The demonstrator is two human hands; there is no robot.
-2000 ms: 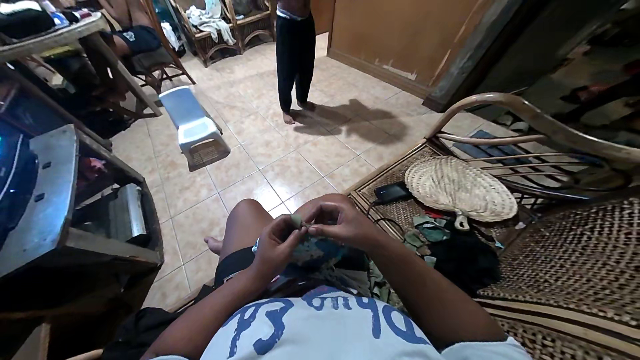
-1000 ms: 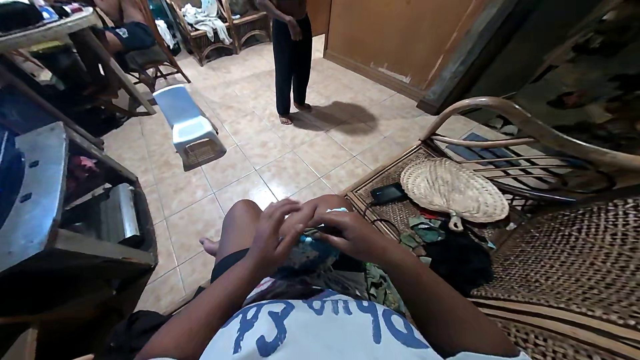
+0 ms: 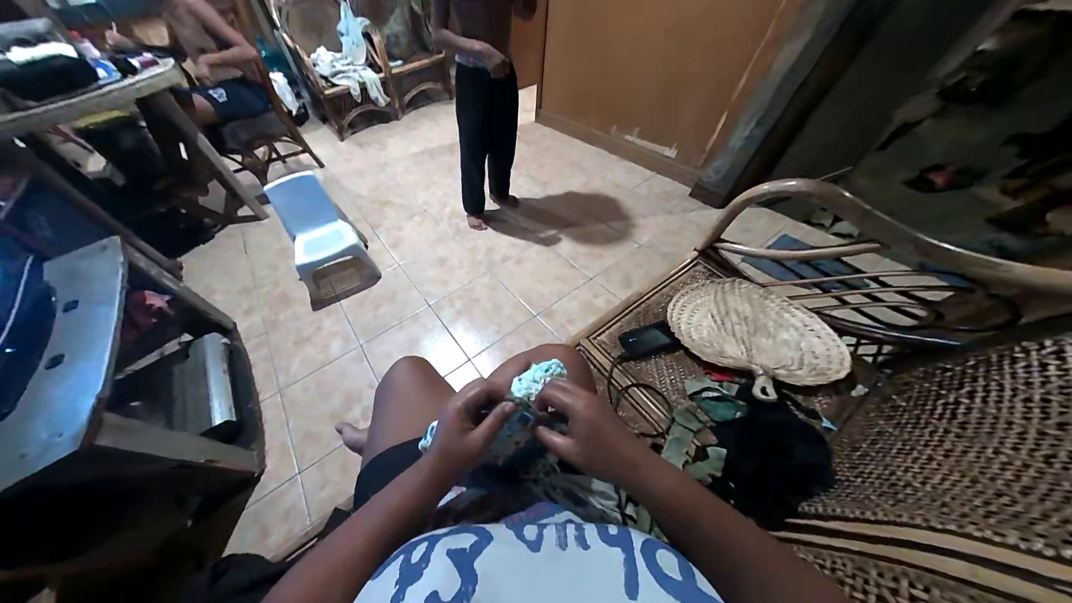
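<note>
Above my lap, both hands grip a bunched piece of light green patterned cloth (image 3: 538,379). My left hand (image 3: 469,423) pinches its left side between thumb and fingers. On the other side, my right hand (image 3: 579,423) has its fingers curled at the cloth's right edge. The two hands are close together, and the fabric bulges up between them. More cloth of darker and mixed colours lies on my lap below, partly hidden by hands and forearms. Another bit of light green cloth shows left of my left wrist.
On the woven rattan bench to my right lie a woven fan (image 3: 758,331), a black phone-like object (image 3: 649,339), green cloth scraps (image 3: 691,435) and black cloth (image 3: 775,461). A small plastic chair (image 3: 322,234) stands ahead. One person (image 3: 487,126) stands beyond; another sits at the table (image 3: 92,96).
The light green cloth now stands up between my hands, where little of it showed before. My hands have shifted around it. The standing person's arm is now bent in front of the waist.
</note>
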